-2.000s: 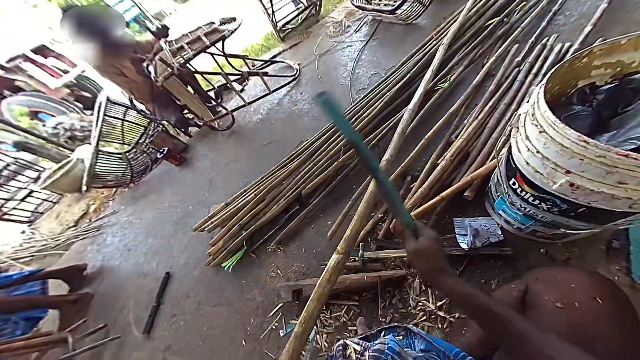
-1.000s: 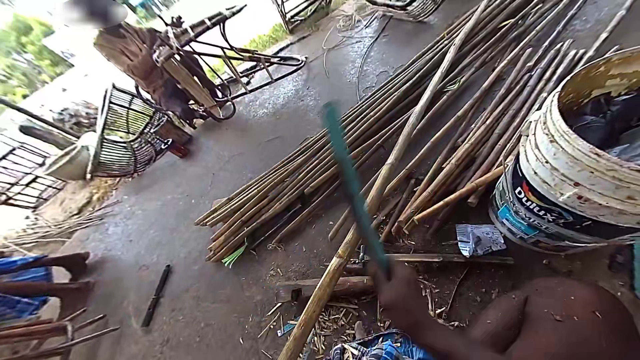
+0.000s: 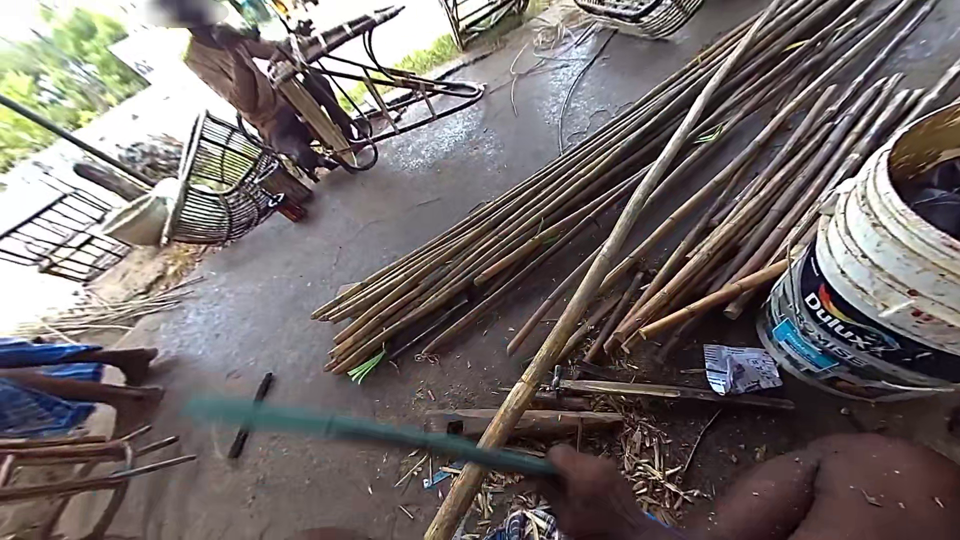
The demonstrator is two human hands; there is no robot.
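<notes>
My right hand (image 3: 592,484) is closed around the near end of a long, narrow green tool (image 3: 375,435), blurred, which points to the left. The tool passes across a long cane pole (image 3: 592,277) that slants from the bottom edge to the top right. My left hand cannot be made out; a sliver of skin at the bottom edge is too small to name. A wooden block (image 3: 525,421) lies on the ground behind the tool, with cane shavings (image 3: 652,457) around it.
A large bundle of cane poles (image 3: 487,240) lies behind. A white paint bucket (image 3: 885,255) stands right, beside a torn silver packet (image 3: 741,369). A black rod (image 3: 251,416) lies left. Another person (image 3: 247,82) sits by a cane frame; someone's feet (image 3: 135,379) show at left.
The green tool has swung from pointing up to pointing left, and my right hand is lower. The cane pole still slants across the view.
</notes>
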